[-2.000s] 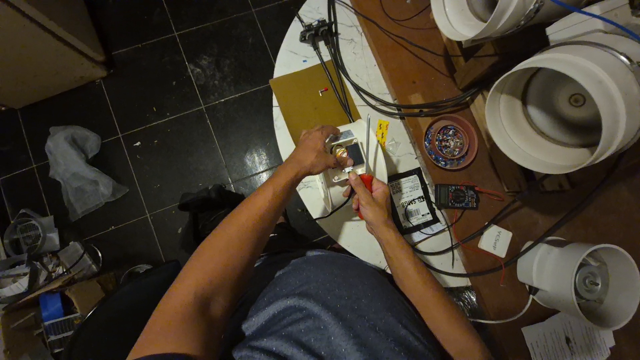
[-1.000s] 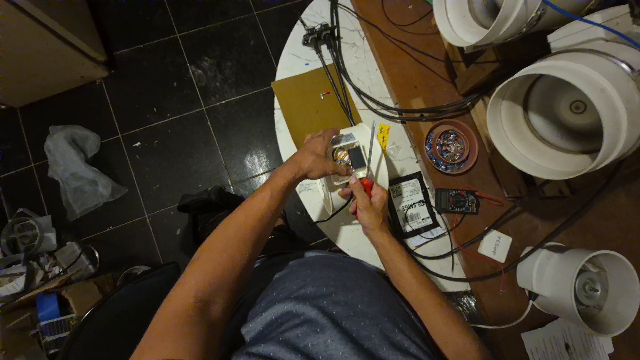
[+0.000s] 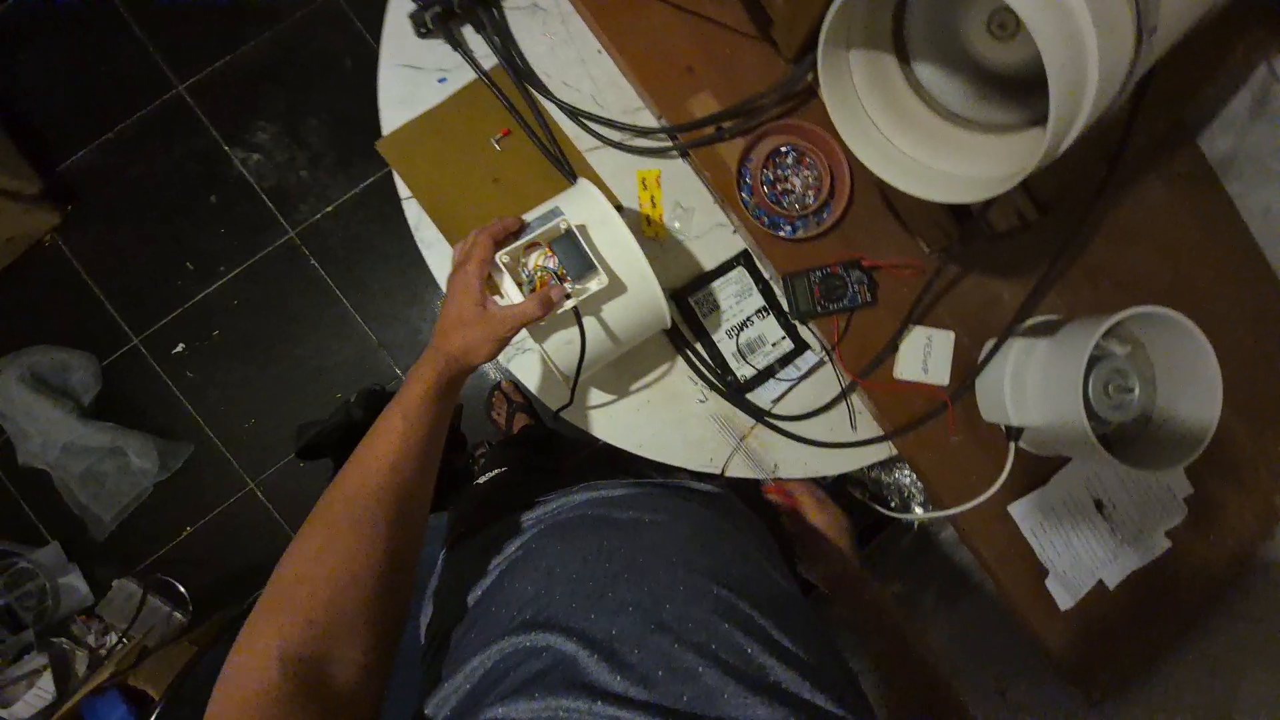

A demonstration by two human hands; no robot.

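A white plastic junction box [image 3: 597, 262], uncovered and with coloured wires inside, is mounted on a white cylindrical housing [image 3: 625, 320] on the marble-patterned table. My left hand [image 3: 497, 290] grips the box, its thumb at the lower edge and its fingers over the far side. A black cable [image 3: 581, 350] runs out of the box. Down by the table's near edge, my right hand [image 3: 815, 520] is blurred and in shadow. It holds a screwdriver by its red handle [image 3: 778, 491], the thin shaft pointing up and left over the table.
Beside the housing lie a brown board [image 3: 450, 150], a labelled black package [image 3: 745, 320] and black cables [image 3: 640, 130]. The brown surface holds a digital multimeter [image 3: 830, 290], a round dish of small parts [image 3: 842, 165], a large white cylinder [image 3: 840, 110], a smaller one [image 3: 1205, 385] and papers [image 3: 1100, 530].
My right hand has moved away from the box, down and right to the table's near edge, with the red-handled screwdriver. My left hand stays on the box. The view has shifted.
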